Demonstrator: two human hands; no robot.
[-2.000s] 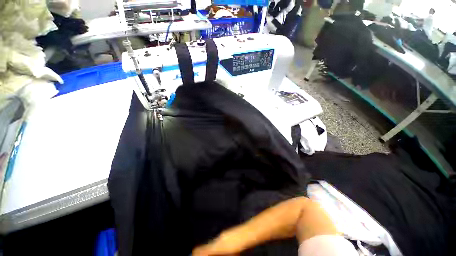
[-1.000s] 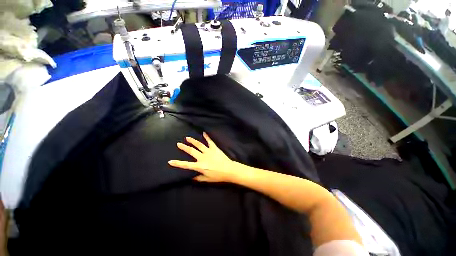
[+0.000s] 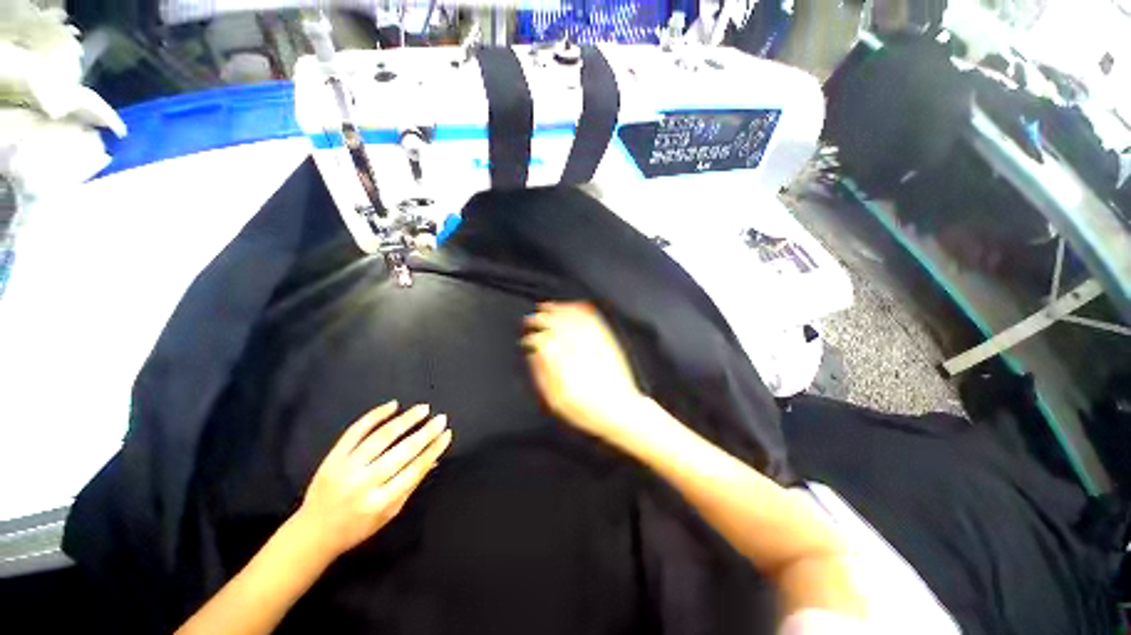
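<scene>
A large black garment piece [image 3: 496, 521] covers the machine bed and hangs over my lap. Its upper part lies under the presser foot [image 3: 401, 267] of the white sewing machine [image 3: 695, 87]. My left hand [image 3: 378, 469] lies flat on the cloth below the foot, fingers a little apart, palm down. My right hand [image 3: 581, 360] is to the right of the foot, fingers curled down on a fold of the black cloth; its fingertips seem to pinch the fold. Two black bands [image 3: 509, 118] hang over the machine arm.
A blue crate [image 3: 205, 124] and pale cloth [image 3: 50, 118] are at the upper left. More black cloth [image 3: 918, 496] lies at the lower right. A table with dark cloth [image 3: 905, 137] stands at the right beyond the speckled floor. A ruler strip [image 3: 37, 536] runs along the table's front edge.
My left hand has come into view onto the cloth. My right hand has moved up and right from its flat spread and its fingers have curled. The black cloth's left side has drawn in.
</scene>
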